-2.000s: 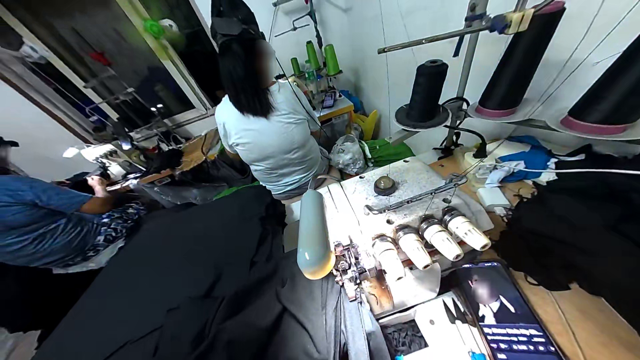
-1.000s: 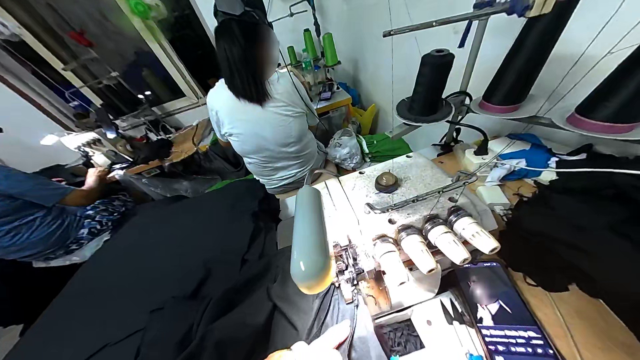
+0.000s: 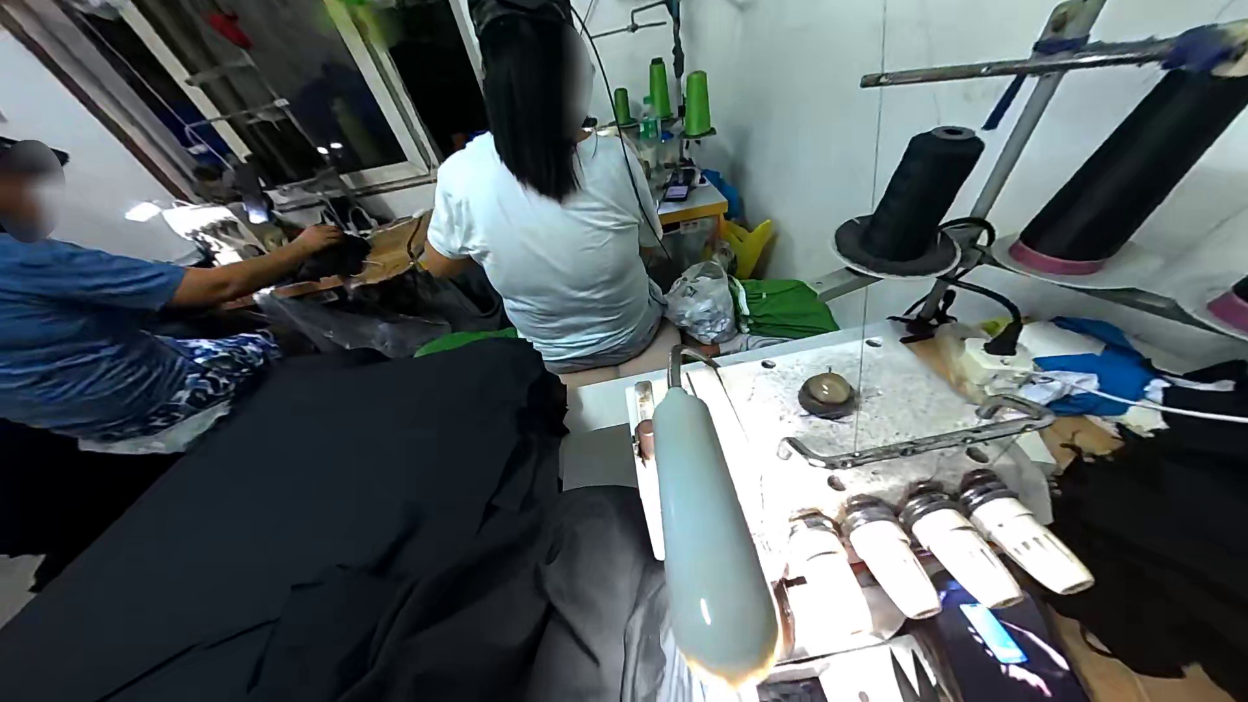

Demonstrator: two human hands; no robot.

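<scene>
Neither of my hands shows in the head view. An overlock sewing machine (image 3: 877, 400) stands at the right, with several white tension knobs (image 3: 960, 546) along its front. A grey-green lamp (image 3: 717, 526), lit at its lower end, hangs over its left side and hides the needle area. Black fabric (image 3: 390, 507) lies in a wide heap left of the machine and runs down to the bottom edge. The tips of dark scissors or snips (image 3: 912, 673) show at the bottom, beside a phone (image 3: 1004, 634).
A black thread cone (image 3: 921, 195) and larger black cones (image 3: 1121, 175) stand on a rack. More black cloth (image 3: 1160, 526) lies at right. One person (image 3: 546, 244) sits ahead, facing away; another (image 3: 88, 312) works at left. A plastic bag (image 3: 702, 302) lies beyond the machine.
The view has tilted up. Fingers seen at the fabric near the presser foot one second ago are out of view. The left co-worker's arm now reaches farther out.
</scene>
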